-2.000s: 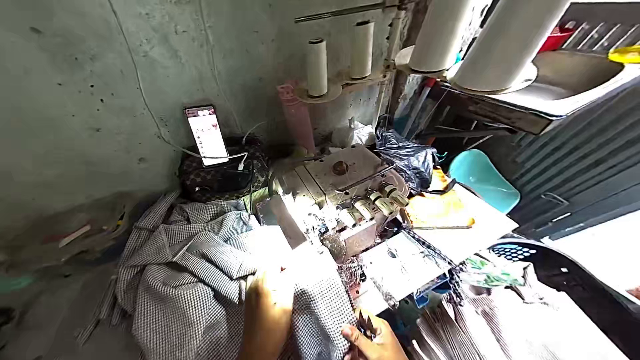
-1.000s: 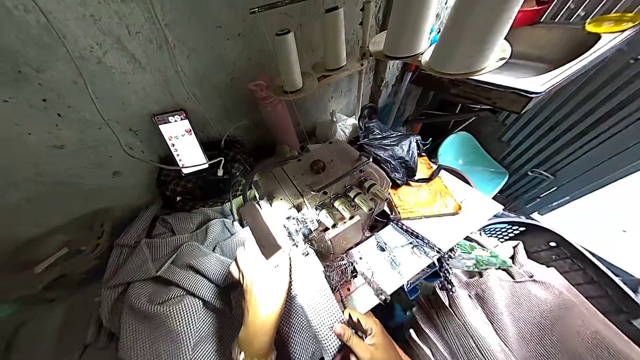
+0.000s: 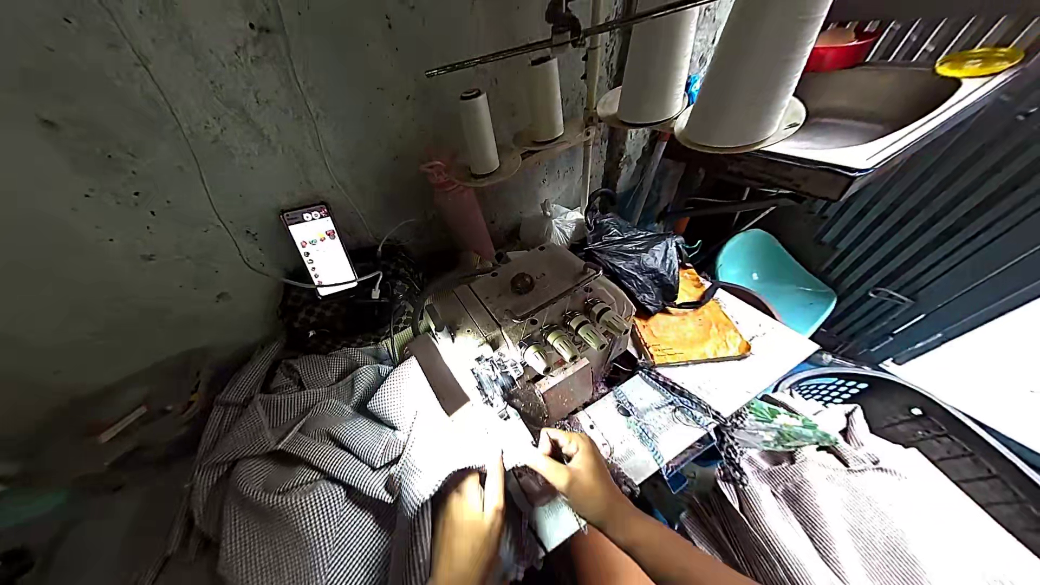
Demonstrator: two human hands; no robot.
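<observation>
Near the lit needle area of an overlock sewing machine (image 3: 528,301), both hands hold the edge of a checked cloth (image 3: 317,455). My left hand (image 3: 471,520) pinches it from below, blurred at the fingers. Just to the right, my right hand (image 3: 577,471) grips the cloth edge between thumb and fingers. Glare washes out the cloth by the presser foot, so its exact edge is hidden. The rest of the cloth lies heaped on the left. Cones of white thread (image 3: 479,134) stand behind the machine.
A lit phone (image 3: 319,250) with a cable leans by the wall. Right of the machine are a black plastic bag (image 3: 638,260) and an orange pad (image 3: 691,325). More striped cloth (image 3: 829,504) lies in a dark basket (image 3: 942,447). A metal rod (image 3: 520,58) spans above.
My right hand has moved up and left to the cloth edge near the needle area. The small dark tool seen in it earlier is not visible now. My left hand has drawn back toward me.
</observation>
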